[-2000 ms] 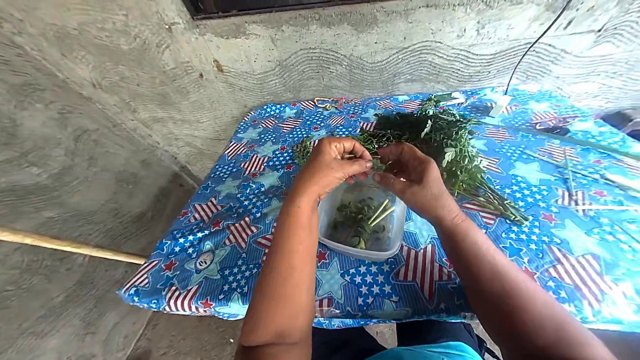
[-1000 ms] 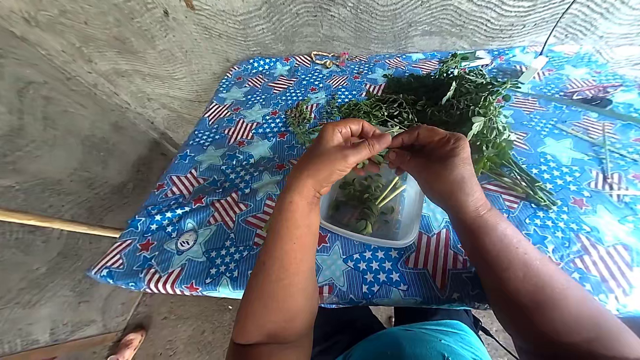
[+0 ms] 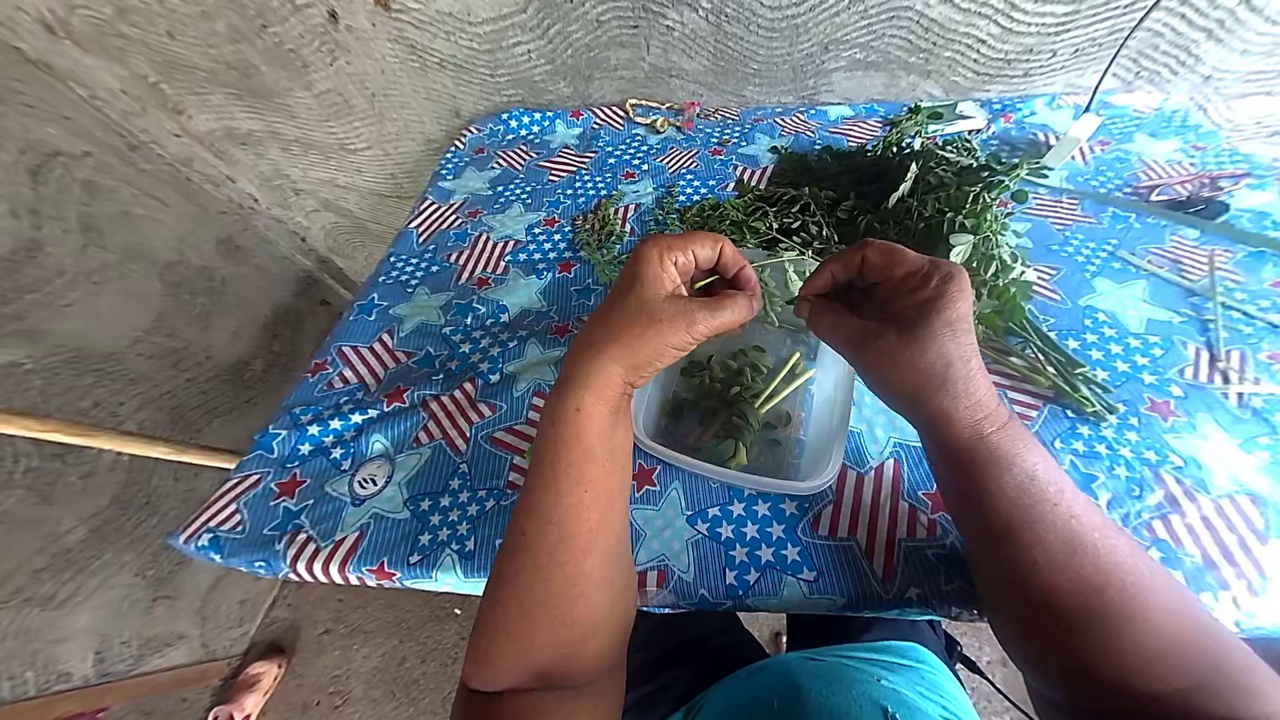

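My left hand pinches a thin green stem between thumb and fingers, above a translucent plastic container. My right hand is beside it, thumb and forefinger pinched at a small leafy sprig that hangs between the hands. Inside the container lie picked green leaves and a few pale cut stems. Behind my hands a large heap of leafy branches spreads over the table, its bundled stalks pointing toward the front right.
A star-patterned blue cloth covers the table against a rough concrete wall. A small looped cord lies at the back edge. Loose stalks and a white plug-like object are at right. A wooden pole is at left; a foot shows below.
Both hands stay over the container, but they are now a little farther apart, with the sprig visible between them. The view has shifted.
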